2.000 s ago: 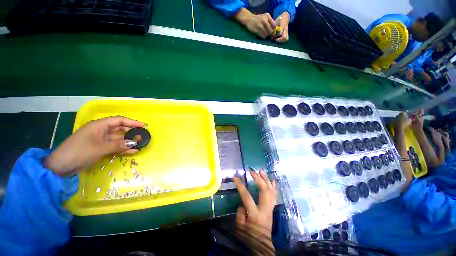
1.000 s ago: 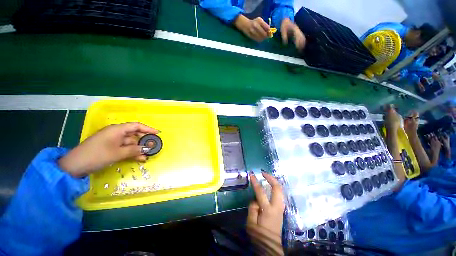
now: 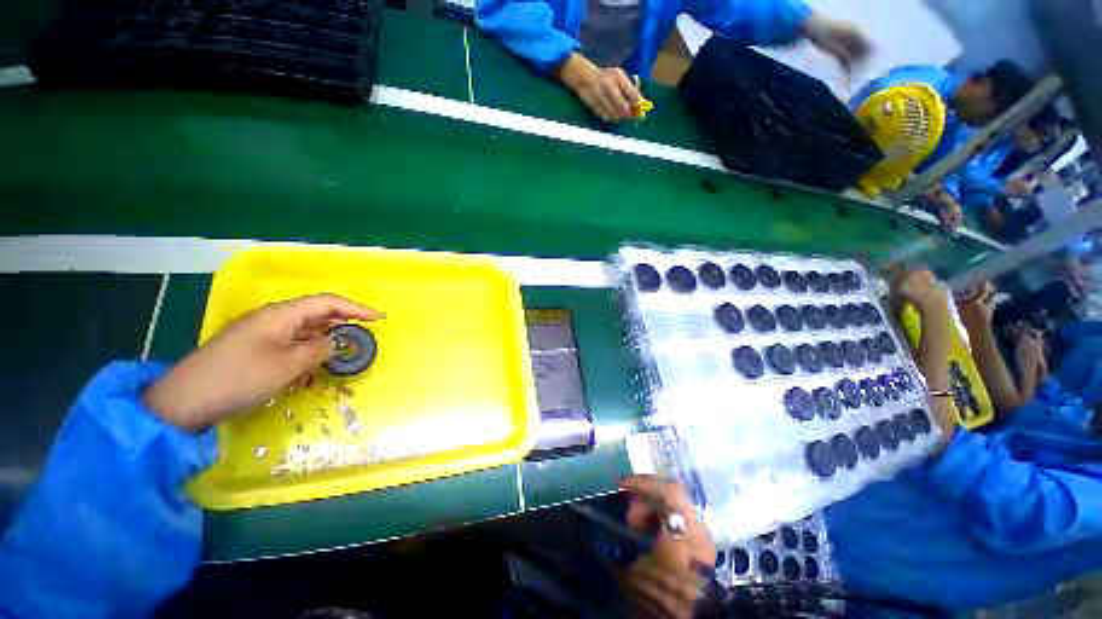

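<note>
My left hand (image 3: pixel 248 363) holds a round black part (image 3: pixel 351 350) with a central hole, between thumb and fingers above the left half of the yellow tray (image 3: pixel 483 272). Small silvery metal bits (image 3: pixel 317 450) lie scattered in the tray below it. My right hand (image 3: pixel 665 556) is curled and blurred at the bottom, below the clear blister tray's left corner. A thin dark tool, apparently tweezers (image 3: pixel 598 520), extends left from it. Something shiny shows at its fingers, too blurred to name.
A smartphone (image 3: pixel 557 385) lies right of the yellow tray. The clear blister tray (image 3: pixel 713 466) holds rows of black discs; another tray (image 3: pixel 773 559) lies lower. Black compartment trays (image 3: pixel 206 48) and a black crate (image 3: pixel 773 115) stand across the belt. Other people's hands and sleeves show opposite and right.
My right hand has moved down from beside the phone, its fingers now curled instead of spread. My left hand still holds the black part. The opposite worker's one hand has moved away rightward.
</note>
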